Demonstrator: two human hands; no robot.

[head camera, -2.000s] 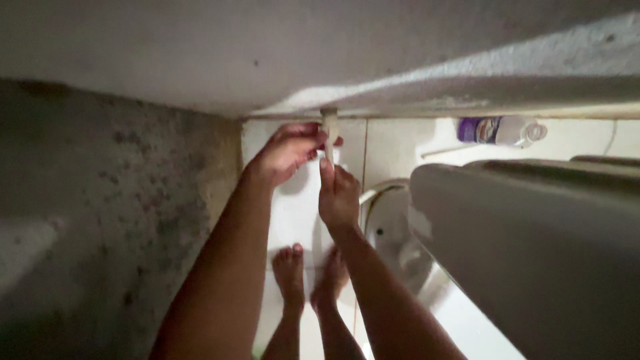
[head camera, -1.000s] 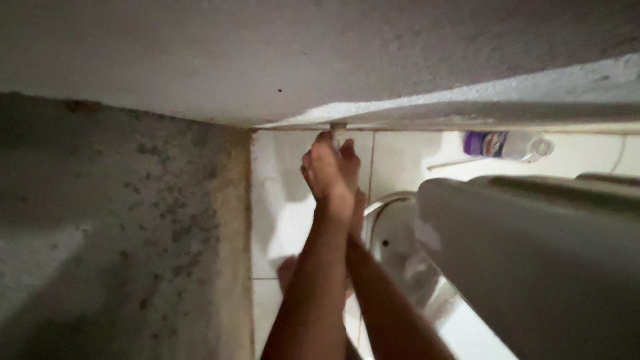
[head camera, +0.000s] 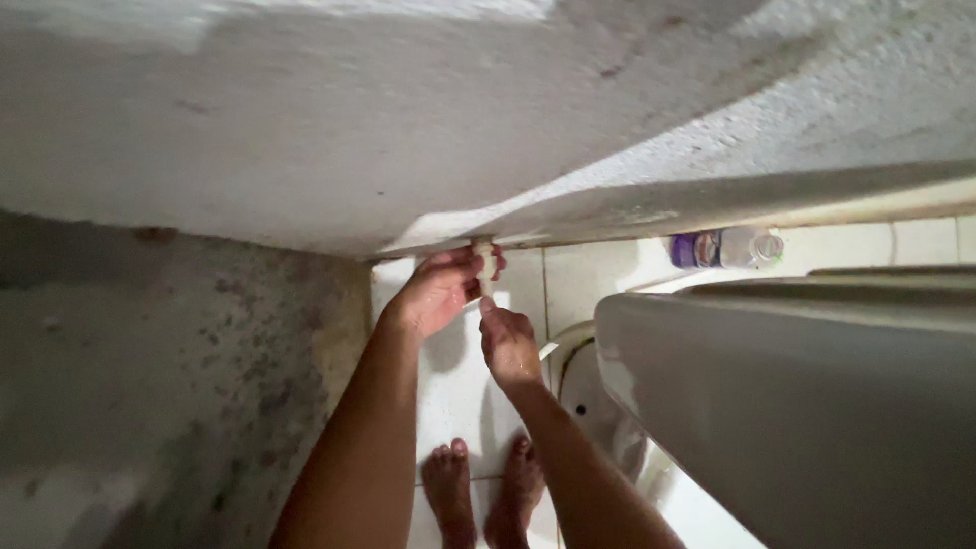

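A pale plastic pipe fitting, perhaps a tap (head camera: 486, 267), sticks out from the foot of the grey plaster wall. The fingers of my left hand (head camera: 450, 286) wrap around it from the left, near the wall. Below it, my right hand (head camera: 511, 343) grips its near end between thumb and curled fingers. Both hands look wet. My fingers partly hide the fitting, so its exact shape cannot be told.
The white ceramic tank (head camera: 762, 381) fills the right side, above a toilet base (head camera: 591, 396). A clear plastic bottle with a purple part (head camera: 728, 248) lies along the wall. A stained wall (head camera: 191, 381) stands at left. My bare feet (head camera: 450, 488) are on white floor tiles (head camera: 450, 396).
One second ago my hands overlapped over the fitting and largely hid it. Now they are apart, left hand on the left and right hand below, much as two seconds ago.
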